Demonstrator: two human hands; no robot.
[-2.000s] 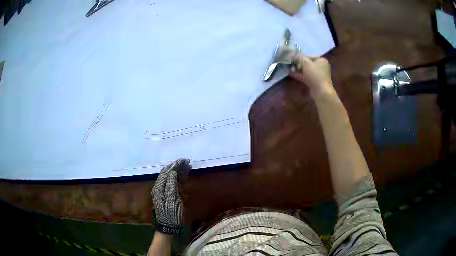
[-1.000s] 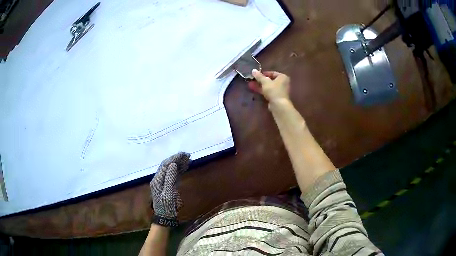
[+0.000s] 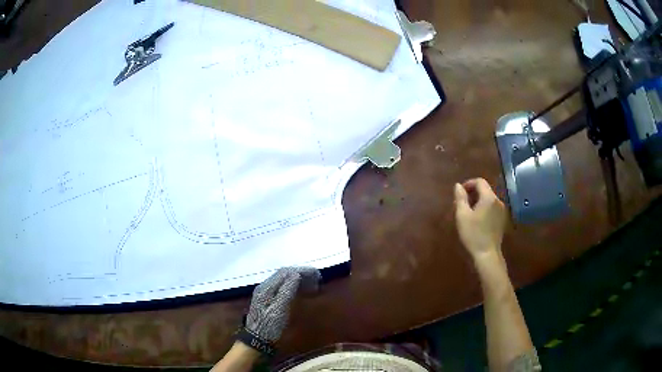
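The white paper marker (image 3: 268,131) with thin printed lines lies on the dark fabric lay (image 3: 181,299), whose edge shows along the near side. A silver clamp (image 3: 385,151) grips the lay at the curved right edge. My left hand (image 3: 279,301), in a grey mesh glove with a dark wrist strap, rests at the near edge of the lay; its fingertips touch the edge, and whether they grip it is hidden. My bare right hand (image 3: 480,218) is over the table right of the lay, empty, fingers curled with thumb and index slightly apart.
The cutting machine stands at the right, with its silver base plate (image 3: 536,171) and blue-grey motor body (image 3: 642,109). A tan board (image 3: 319,30) lies on the marker. Another clamp (image 3: 417,33) grips the upper right edge, and a loose one (image 3: 141,54) lies upper left. The brown table (image 3: 414,240) curves below.
My right hand has let go of the clamp, now on the curved edge, and moved right towards the base plate. My left hand has shifted right along the near edge. The view has shifted.
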